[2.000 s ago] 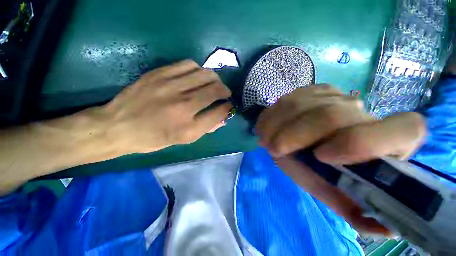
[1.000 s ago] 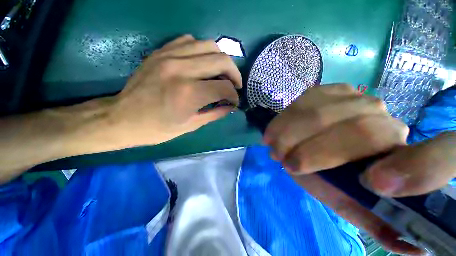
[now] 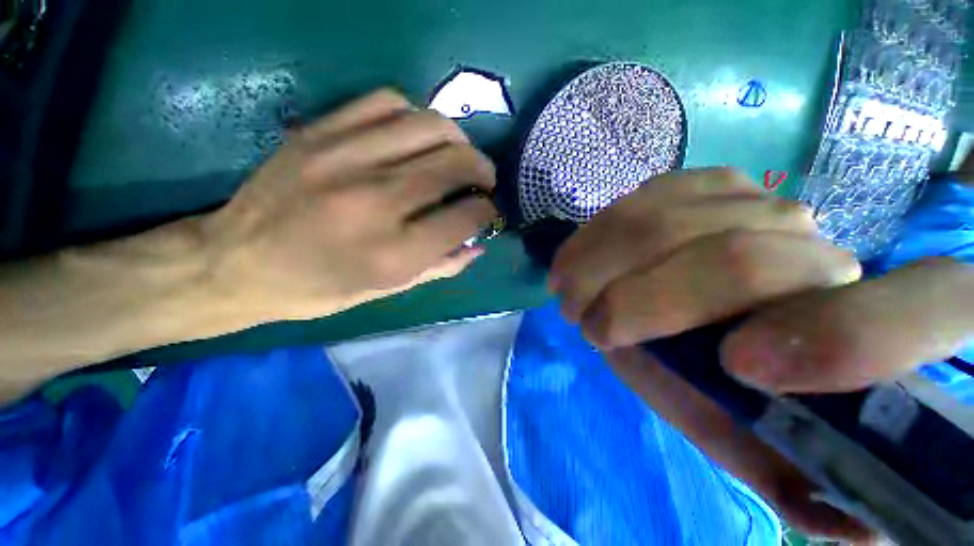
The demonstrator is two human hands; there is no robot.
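Note:
My left hand (image 3: pixel 363 203) pinches a small round module (image 3: pixel 489 229) in its fingertips; only its dark edge with yellow and silver bits shows. My right hand (image 3: pixel 705 267) is closed around the electric screwdriver (image 3: pixel 854 448), a black and light-grey body that runs to the lower right. Its black nose (image 3: pixel 545 241) points left, just right of the module. The driver bit is too small to make out. The round screw dish (image 3: pixel 603 139) with a grainy silvery face lies just beyond my hands. Single screws cannot be told apart.
A white card (image 3: pixel 471 94) with a dark edge lies left of the dish on the green mat (image 3: pixel 352 43). A blue mark (image 3: pixel 752 94) and a red mark (image 3: pixel 774 179) are right of the dish. A clear blister tray (image 3: pixel 881 139) stands at the right. Dark objects sit at the upper left.
Since one second ago my left fingers have tilted and the module's edge shows more. The screwdriver nose has shifted slightly left. The dish and card appear slightly moved in the view.

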